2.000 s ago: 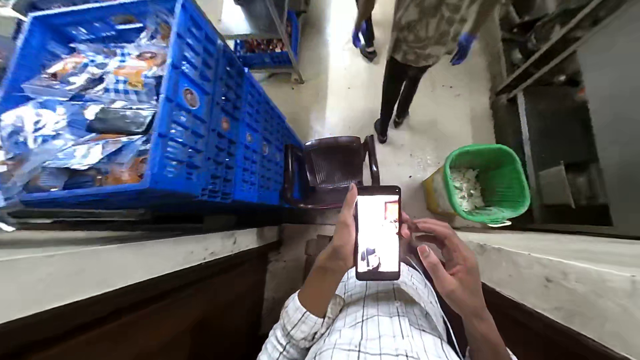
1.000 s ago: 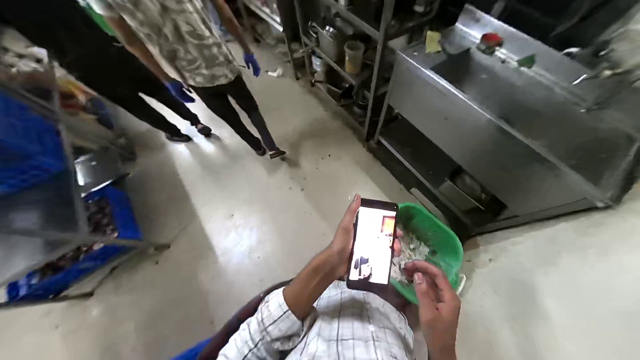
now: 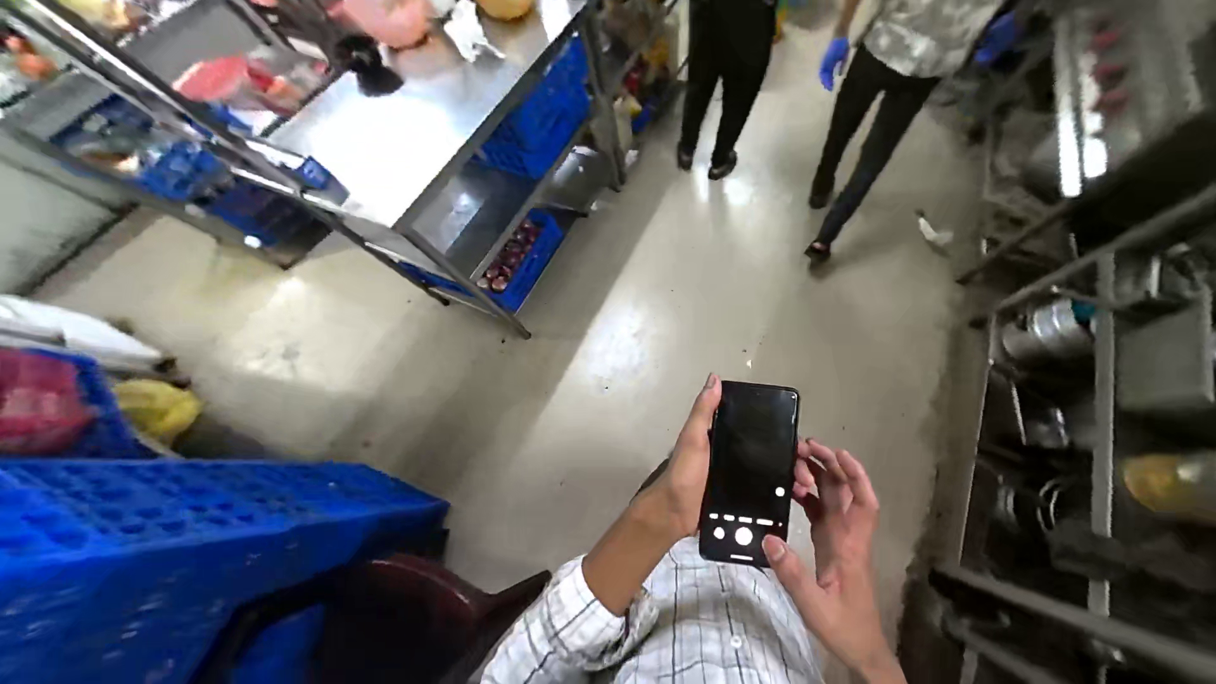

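A black smartphone (image 3: 749,465) is held upright in front of my checked shirt, its screen dark with white camera-style icons near the bottom. My left hand (image 3: 686,470) grips its left edge, thumb along the side and the other fingers hidden behind. At the phone's right side is my right hand (image 3: 831,532), its thumb at the lower right corner of the screen and its fingers bent near the right edge. Whether that hand bears any of the phone's weight cannot be told.
Blue plastic crates (image 3: 218,532) and a dark red chair (image 3: 408,608) are at lower left. A steel table (image 3: 380,152) stands upper left, with a blue crate of onions (image 3: 522,261) beneath. Metal shelving (image 3: 1102,380) holds vessels on the right. Two people walk ahead, one wearing blue gloves.
The view has swung widely from the crates and sink to the aisle. The phone's screen has gone from a bright picture to dark with icons. My right thumb has come to the screen's lower corner.
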